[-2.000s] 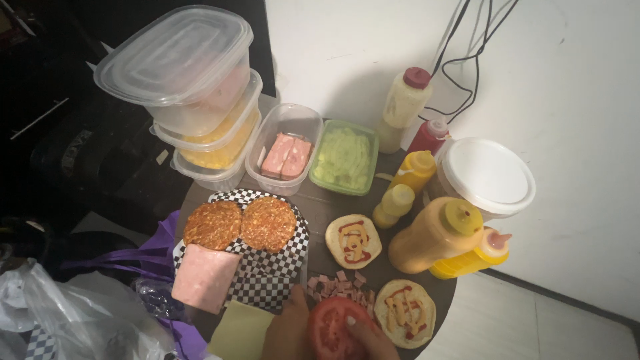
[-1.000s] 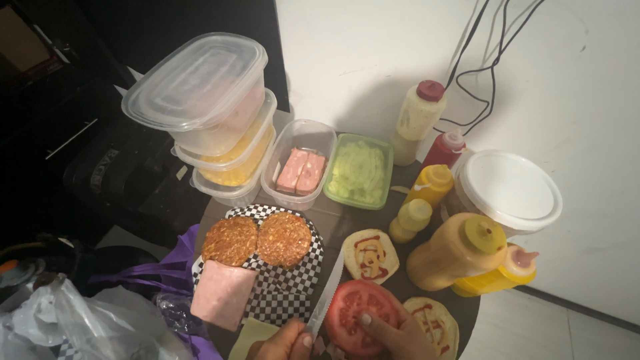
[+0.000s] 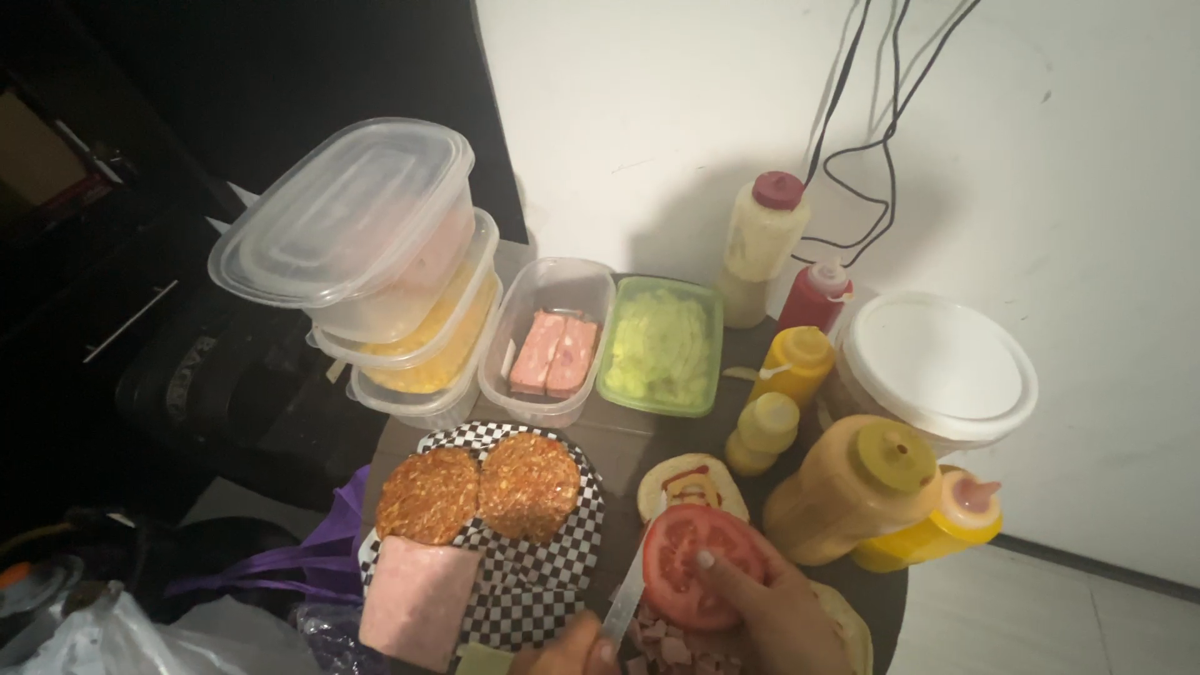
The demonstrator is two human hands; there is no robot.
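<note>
My right hand (image 3: 783,600) grips a cut tomato (image 3: 698,567), its sliced face up and the thumb on it. In my left hand (image 3: 567,647), at the bottom edge, is a knife (image 3: 630,586) whose blade lies along the tomato's left side. Beneath them are chopped pink meat pieces (image 3: 670,647). A bun half with sauce (image 3: 689,473) sits just behind the tomato; another bun half (image 3: 848,623) is partly hidden by my right hand. To the left, two browned patties (image 3: 530,486) and a square ham slice (image 3: 419,600) rest on black-and-white checkered paper (image 3: 534,600).
Lidded plastic containers (image 3: 347,225) are stacked at the back left. Beside them stand an open tub with pink meat (image 3: 553,352) and a green tub of shredded lettuce (image 3: 661,347). Several squeeze bottles (image 3: 853,487) and a white-lidded bucket (image 3: 937,366) are on the right. Plastic bags (image 3: 122,637) lie lower left.
The tomato and my right hand have moved up over the front of the sauced bun half, which both earlier frames show uncovered. The knife blade, visible one second ago, is still beside the tomato.
</note>
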